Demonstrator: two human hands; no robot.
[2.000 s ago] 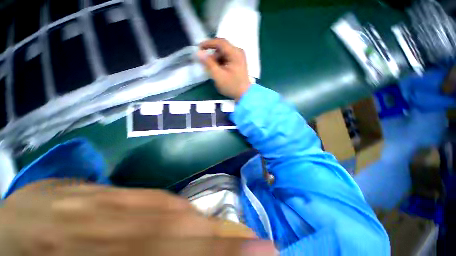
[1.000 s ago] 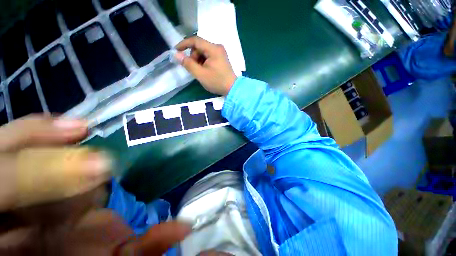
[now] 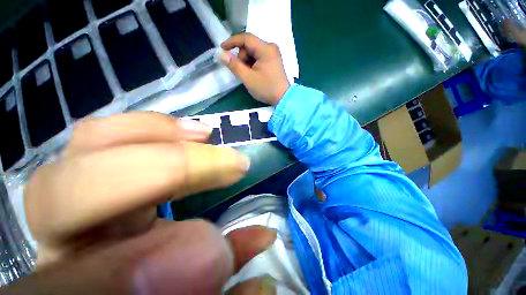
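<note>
A tray (image 3: 48, 47) with two rows of pockets, each with a black phone case (image 3: 79, 72), lies at upper left. My right hand (image 3: 258, 64) pinches its near right corner between thumb and fingers. My left hand (image 3: 135, 190) is very large and close to the camera at lower left. Its fingers point right, spread from the thumb, with nothing seen in them. It hides part of a white liner strip (image 3: 251, 139) with black notched pieces. My right sleeve covers the strip's right end.
White liner sheets (image 3: 270, 24) lie behind my right hand. Plastic bags (image 3: 424, 34) of parts lie at the green bench's far right. An open carton (image 3: 410, 144) stands below the bench edge. Another person's blue sleeve (image 3: 503, 78) shows at far right.
My left hand has moved up and right before the camera and now hides the strip's left part. The view has shifted. My right hand stays at the tray corner.
</note>
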